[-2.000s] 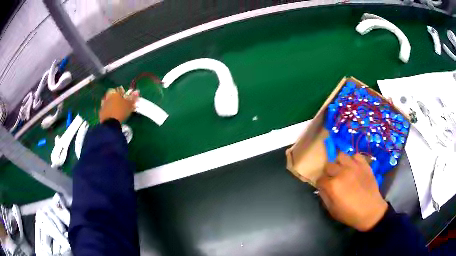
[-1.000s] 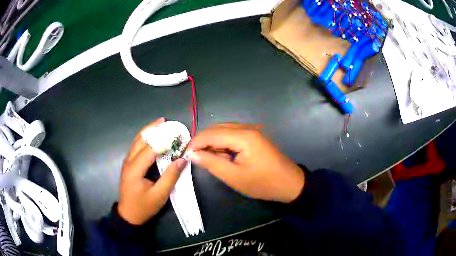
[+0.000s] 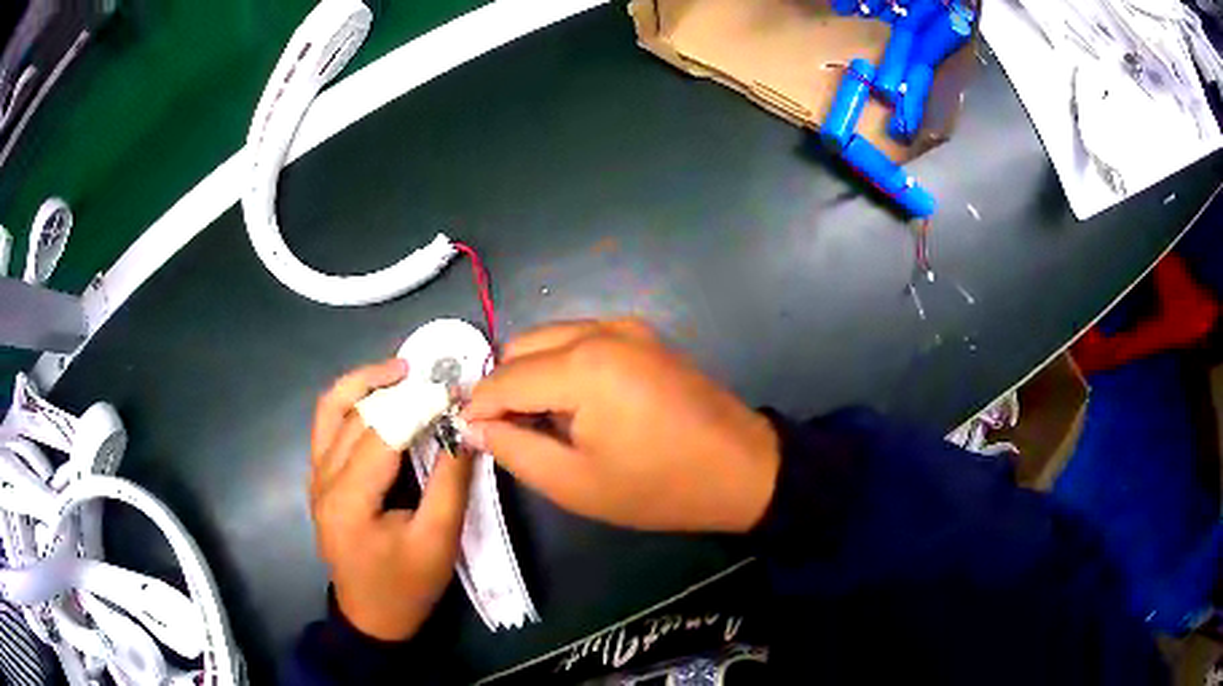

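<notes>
A white open housing half [image 3: 494, 570] lies lengthwise at centre, its round end up. My left hand [image 3: 389, 523] grips it from the left, with a cream-white block [image 3: 402, 413] at its fingertips. A small green circuit board [image 3: 449, 433] shows between my hands. My right hand [image 3: 630, 429] pinches a tiny white piece at the board; its fingers hide the details. A red wire pair [image 3: 480, 284] runs from near the round end to a white curved arm [image 3: 266, 201] at upper left.
Blue battery cells [image 3: 885, 174] lie by the brown carton [image 3: 751, 54] at upper right, beside a white sheet [image 3: 1093, 161]. White curved housings [image 3: 101, 576] are piled at left. A white rail [image 3: 175, 241] borders the green belt. The dark bench [image 3: 644, 228] has a curved front edge.
The view has shifted, so bench items sit higher or further left. The cream-white block is now tilted off the round end, baring a grey disc. Both hands remain at the housing.
</notes>
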